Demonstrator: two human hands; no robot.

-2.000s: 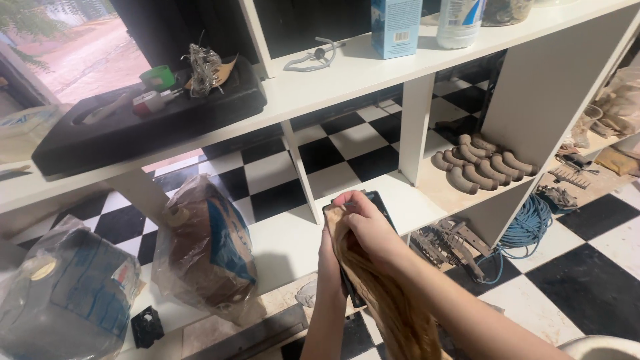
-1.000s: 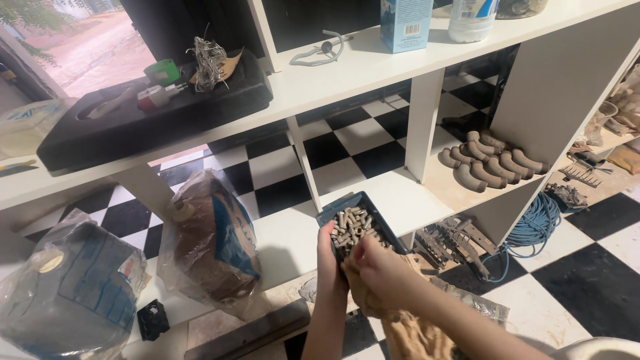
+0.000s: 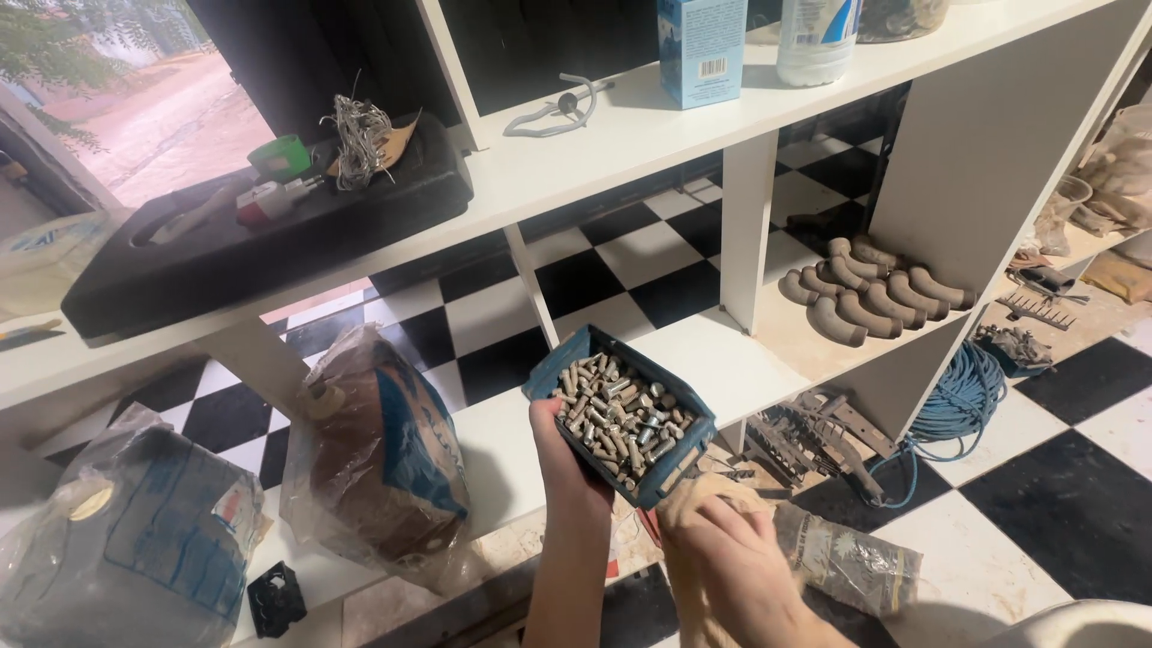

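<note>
A small dark blue plastic bin (image 3: 688, 454), filled with metal bolts (image 3: 621, 414), is tilted toward the camera above the lower shelf. My left hand (image 3: 571, 468) grips its left and lower side, thumb at the rim. Bunched in my right hand (image 3: 729, 549) is a tan cloth (image 3: 688, 513), which touches or nearly touches the bin's near right corner and hangs down toward the bottom of the view. The fingertips of my right hand are partly hidden in the cloth.
White shelving (image 3: 576, 189) crosses the view. Below stand a plastic-wrapped blue container (image 3: 171, 531) and a bagged brown item (image 3: 360, 459). Curved pipe elbows (image 3: 868, 301) lie right, near coiled blue rope (image 3: 958, 391). Above are a black case (image 3: 270, 234), a blue box (image 3: 702, 54) and a white bottle (image 3: 817, 45).
The bin has turned so that its bolts face the camera. My right hand with the cloth has moved off the bin's top to its lower right.
</note>
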